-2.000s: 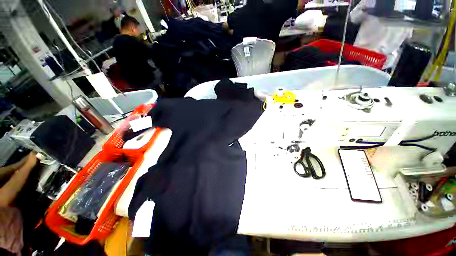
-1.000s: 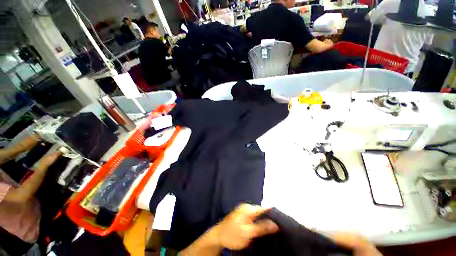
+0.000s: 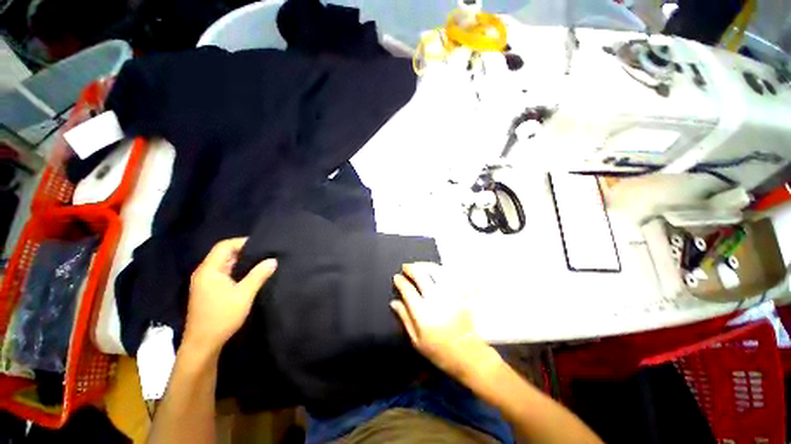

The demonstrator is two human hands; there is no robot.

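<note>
A black cloth panel [image 3: 334,303] lies over the table's front edge and hangs towards my lap, overlapping a larger black garment piece [image 3: 217,130] spread left of the machine. My left hand [image 3: 221,293] holds the panel's upper left edge, thumb on top and fingers partly hidden. My right hand [image 3: 429,310] rests on the panel's right edge with fingers bent over the cloth; whether it pinches it is hard to tell. A small white tag [image 3: 333,173] shows on the larger piece.
Black-handled scissors [image 3: 497,209] lie by the needle area of the white sewing machine [image 3: 642,104]. A smartphone [image 3: 585,222] lies right of them, then a bobbin tray [image 3: 737,260]. An orange basket [image 3: 104,295] with packets is left; a red basket [image 3: 737,381] is lower right.
The view has tilted down. Both hands have moved up from the bottom edge with the black panel, which now lies spread over the larger piece.
</note>
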